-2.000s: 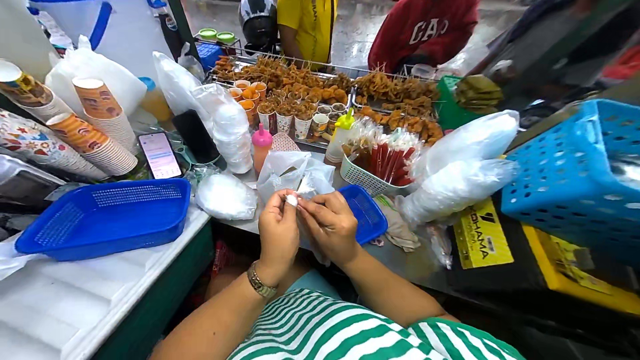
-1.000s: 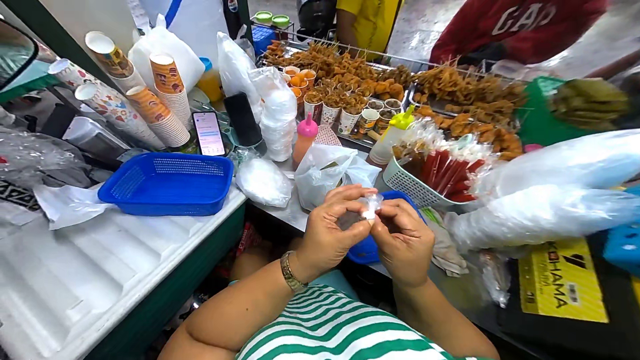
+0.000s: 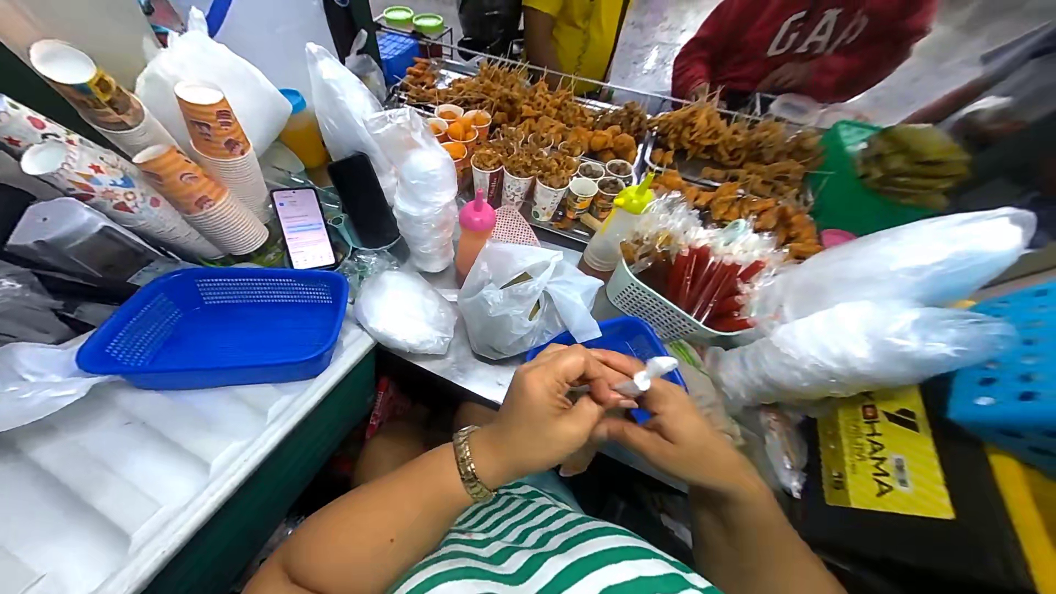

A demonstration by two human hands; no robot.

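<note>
My left hand (image 3: 554, 408), with a metal watch at the wrist, pinches a small twisted white plastic piece (image 3: 645, 376), perhaps a rolled bag. My right hand (image 3: 672, 425) meets it from the other side, its fingers against the same piece. Right behind the hands sits a small blue plastic basket (image 3: 631, 334), partly hidden by them. A tied white plastic bag (image 3: 516, 301) stands just beyond, on the metal counter. To its left lies a bundle of clear plastic (image 3: 404, 312). A pale basket (image 3: 660, 309) of wrapped red sticks is farther right.
A blue tray basket (image 3: 223, 326) rests on the left counter, near a lit phone (image 3: 303, 228) and stacked paper cups (image 3: 202, 198). Squeeze bottles (image 3: 477, 227) stand before trays of fried skewers (image 3: 520, 99). Stacked clear cups in plastic (image 3: 866, 338) lie right. People stand behind the trays.
The white plastic piece, a small bunched bit between my fingertips one second ago, now shows as a longer twisted strip. Both hands have stayed together.
</note>
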